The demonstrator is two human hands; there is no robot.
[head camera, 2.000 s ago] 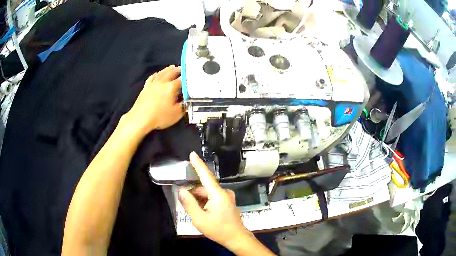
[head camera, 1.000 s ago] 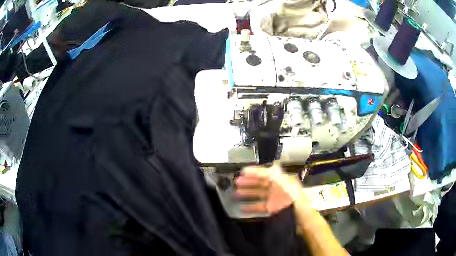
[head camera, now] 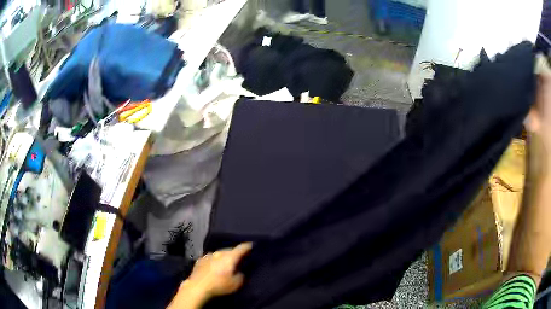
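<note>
A long black fabric piece (head camera: 386,205) stretches diagonally from the lower middle up to the right edge. My right hand (head camera: 534,102) is at the far right, partly cut off by the edge, and grips the raised end of the fabric. My left hand (head camera: 214,277) is at the bottom, its fingers closed on the fabric's lower end; the fingertips are partly hidden. Flat black cut panels (head camera: 308,163) with straight edges lie in the middle, partly covered by the stretched fabric.
The overlock machine (head camera: 36,211) stands at the left on the wood-edged table (head camera: 130,181). Orange-handled scissors (head camera: 136,111) and blue fabric (head camera: 121,60) lie beyond it. Grey-white cloth (head camera: 187,163) hangs beside the table. A cardboard box (head camera: 465,259) is at lower right, a dark fabric heap (head camera: 296,63) behind.
The view has swung right, away from the machine. My hands have left the machine area and now hold black fabric, the right one raised far to the right.
</note>
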